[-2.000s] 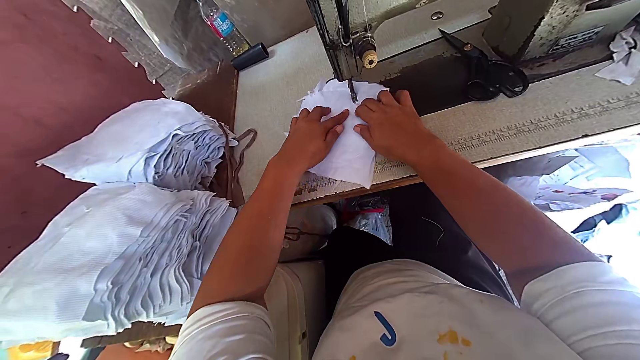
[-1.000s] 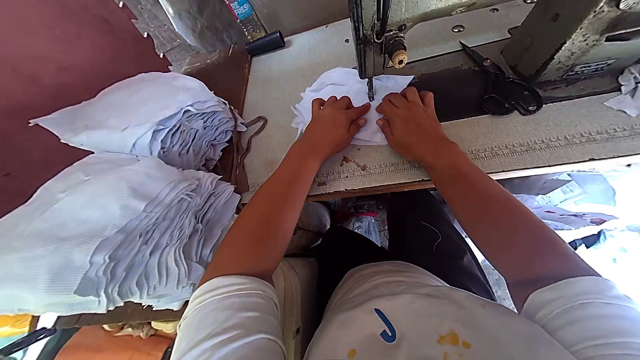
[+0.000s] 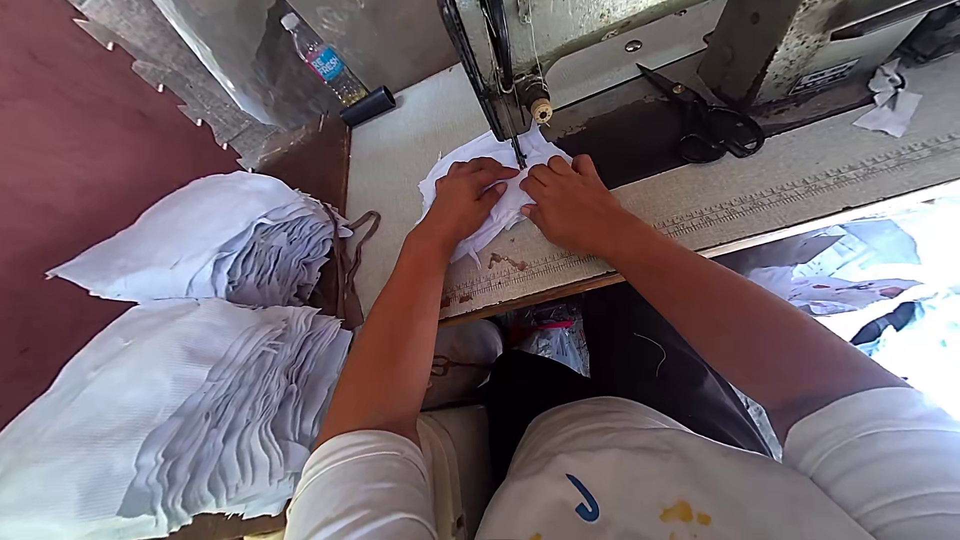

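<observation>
White fabric pieces [image 3: 486, 150] lie under the needle and presser foot [image 3: 519, 154] of an industrial sewing machine [image 3: 585, 30]. My left hand [image 3: 471, 196] rests on the fabric left of the foot, thumb and forefinger pointing toward the needle. Just right of the foot, my right hand [image 3: 571, 202] presses on the cloth's near right part with curled fingers. Whether either hand pinches the fabric cannot be told. Part of the cloth is hidden beneath both hands, and its edge hangs toward the printed ruler [image 3: 495, 283] along the table.
Two thick stacks of cut white cloth [image 3: 187, 225] [image 3: 150, 390] sit at the left. Black scissors [image 3: 705, 124] lie on the machine bed at the right, near a white scrap [image 3: 891, 101]. A plastic bottle [image 3: 322, 60] and black cylinder [image 3: 367, 106] are at the back left, beside a brown strip [image 3: 360, 247].
The fabric under the needle has been turned and shifted, with a pointed corner now at its near left. Both hands have stayed on it, changing position around the presser foot.
</observation>
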